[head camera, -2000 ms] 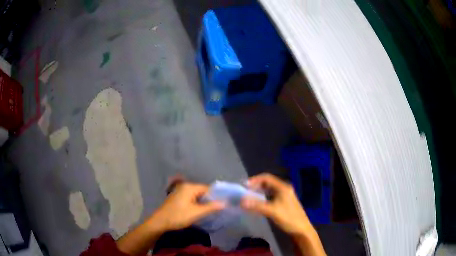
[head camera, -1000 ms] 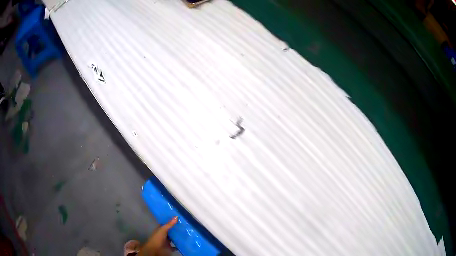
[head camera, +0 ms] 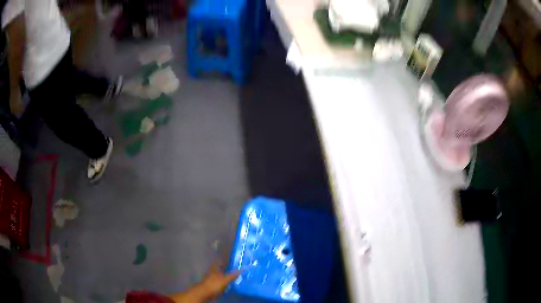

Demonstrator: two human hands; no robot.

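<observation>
A bright blue plastic stool (head camera: 264, 254) with small holes in its square top stands low in front of me, beside the white-covered bench (head camera: 391, 237), with part of it in the bench's shadow. My left hand (head camera: 215, 283), bare with a dark red sleeve, comes from the bottom edge and holds the stool's left edge. A fingertip lies over the top; the other fingers are blurred or hidden. My right hand is not in view. The flat packet is not visible.
A second blue stool (head camera: 219, 35) stands further up the aisle. A person (head camera: 50, 71) in a white top walks at the upper left. A red box (head camera: 13, 210) is at the left edge. The bench holds a pink fan (head camera: 468, 115) and a small black object (head camera: 477, 206).
Two seconds ago both hands held a pale packet; it is now out of view. My left hand stays at the stool's edge. The view has swung, bringing the fan and walking person in.
</observation>
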